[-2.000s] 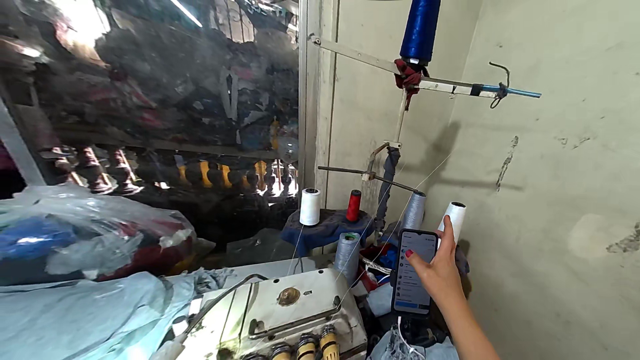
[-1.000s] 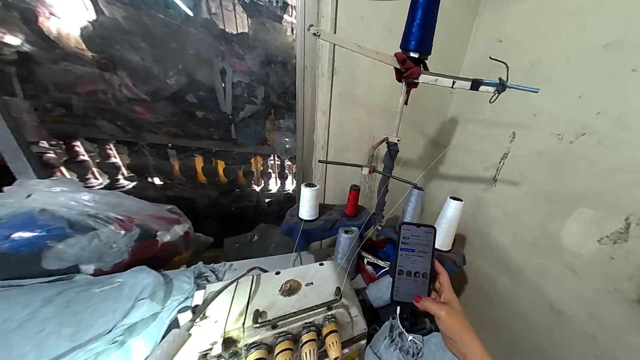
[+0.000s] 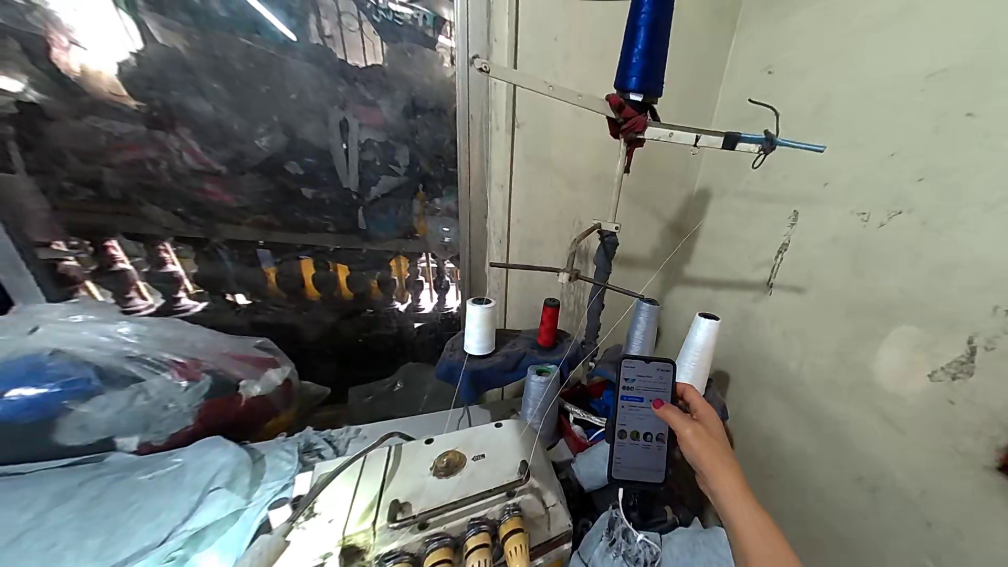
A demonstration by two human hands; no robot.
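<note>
My right hand [image 3: 697, 433] holds a dark smartphone [image 3: 642, 421] upright by its right edge, with the thumb, its nail painted red, over the lit screen. A white cable [image 3: 628, 516] hangs just below the phone. To the left stands a white overlock sewing machine [image 3: 449, 492] with several tension dials along its front. Behind the phone are a white thread cone [image 3: 698, 350] and a grey-blue thread cone [image 3: 642, 327]. Another grey-blue cone [image 3: 540, 394] is beside the machine. My left hand is out of the frame.
A thread stand [image 3: 619, 185] carries a blue cone [image 3: 643, 51] above. A white spool [image 3: 479, 327] and a red spool [image 3: 548, 323] sit on blue cloth. Light blue fabric [image 3: 142, 504] and a plastic bag of cloth [image 3: 150, 378] lie at left, by a dirty window [image 3: 260, 142].
My right thumb was high over the phone two seconds ago, then low at its bottom edge. Now it is at the middle of the screen, and the hand grips the phone's right side.
</note>
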